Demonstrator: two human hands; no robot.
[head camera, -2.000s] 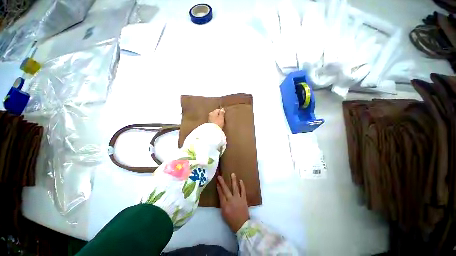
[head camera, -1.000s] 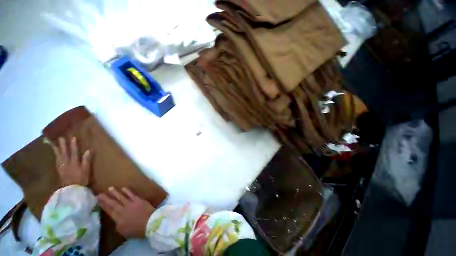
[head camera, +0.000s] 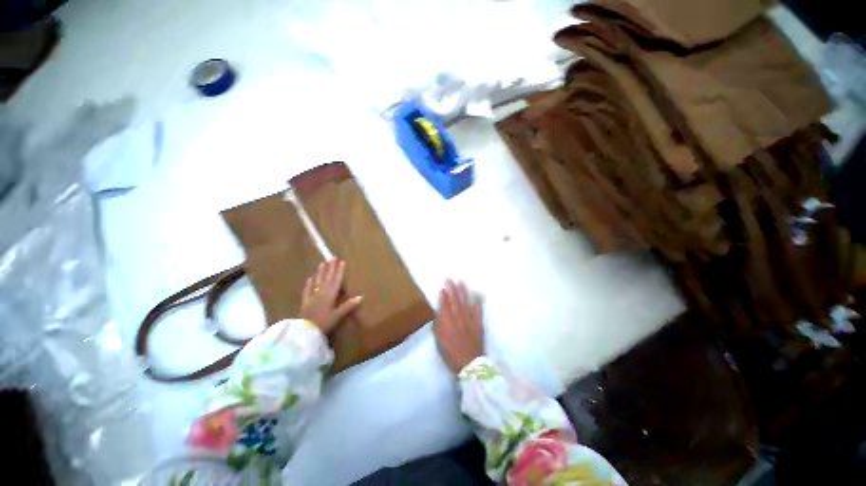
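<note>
A brown tote bag (head camera: 375, 271) lies flat on white tissue paper (head camera: 380, 384), with a narrow white strip showing along its fold. Its long brown handles (head camera: 176, 302) loop out to the left. My left hand (head camera: 328, 299) rests on the bag's middle with fingers apart, holding nothing. My right hand (head camera: 460, 325) lies flat just beyond the bag's right edge, palm down, and holds nothing visible. What is under the palms is hidden.
A blue tape dispenser (head camera: 435, 152) stands beyond the bag. A thick stack of brown bags (head camera: 655, 142) lies at the right. A blue tape roll (head camera: 213, 77) lies at the upper left. Clear poly bags (head camera: 62, 313) cover the left side. White bundled strips (head camera: 465, 93) lie behind the dispenser.
The view has swung back left from the stack, so the bag and its handles show more fully. My right hand has moved off the bag onto the white surface. My left hand has moved lower on the bag.
</note>
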